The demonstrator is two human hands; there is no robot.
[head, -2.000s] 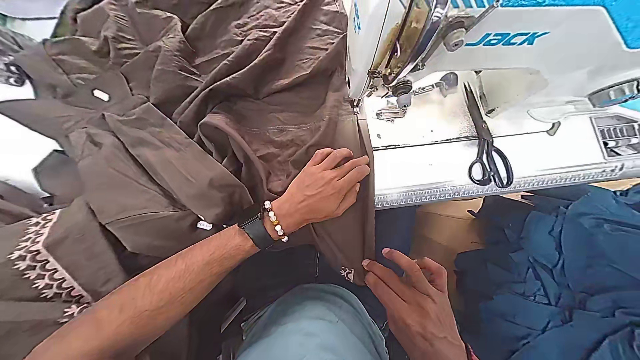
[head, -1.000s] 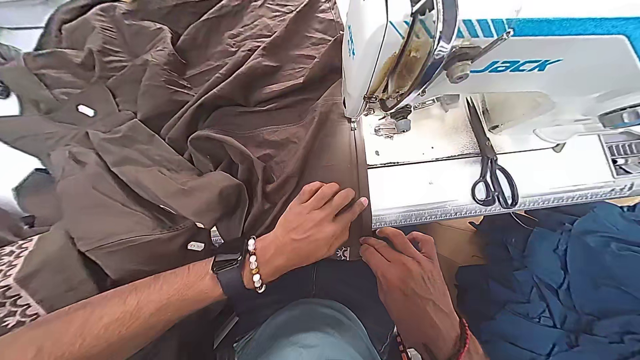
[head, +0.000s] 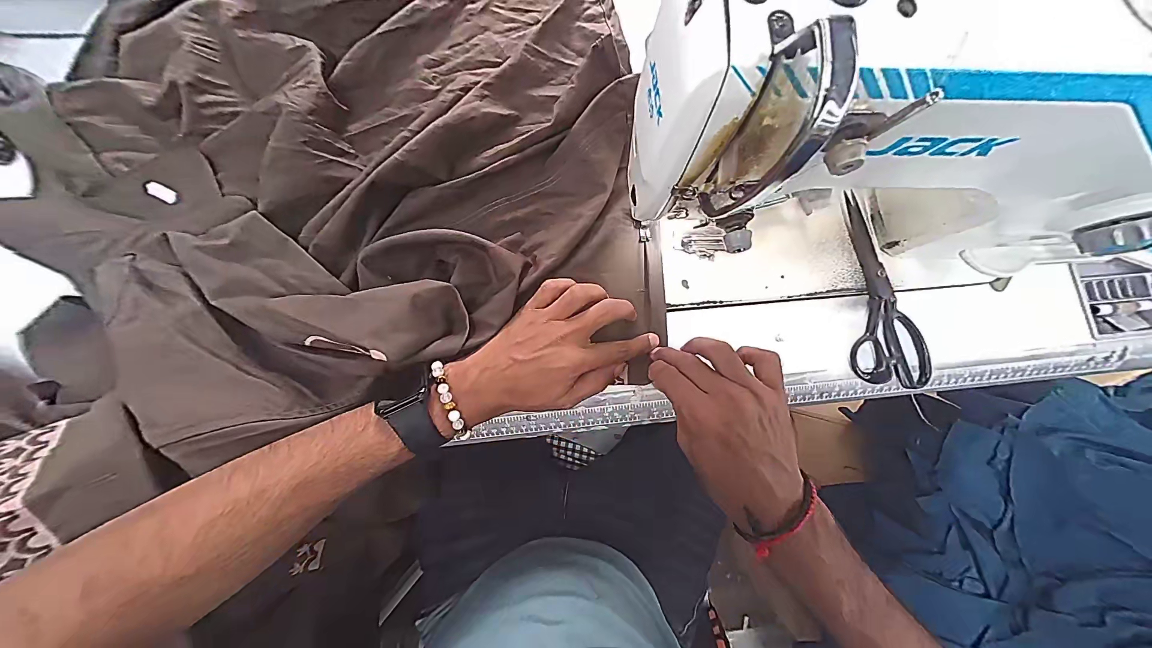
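Brown fabric (head: 432,162) lies bunched left of the white Jack sewing machine (head: 1035,180), its straight right edge running under the presser foot (head: 643,232). My left hand (head: 549,351), with a beaded bracelet and a dark wristband, rests on the fabric below the needle area, fingers spread toward that edge. My right hand (head: 729,409), a red and a black cord at its wrist, has its fingertips on the same edge, close to my left index finger. Whether its fingers pinch the cloth is hard to see. Black-handled scissors (head: 882,310) lie on the machine bed to the right.
A measuring scale (head: 972,369) runs along the front edge of the table. Dark blue fabric (head: 1035,495) is heaped below it at the right. Patterned cloth (head: 22,504) shows at the far left, and my knee (head: 558,598) is under the table edge.
The brown fabric's edge has moved up toward the needle; two seconds ago its lower end hung past the table's front. Both hands have moved up with it and closer together.
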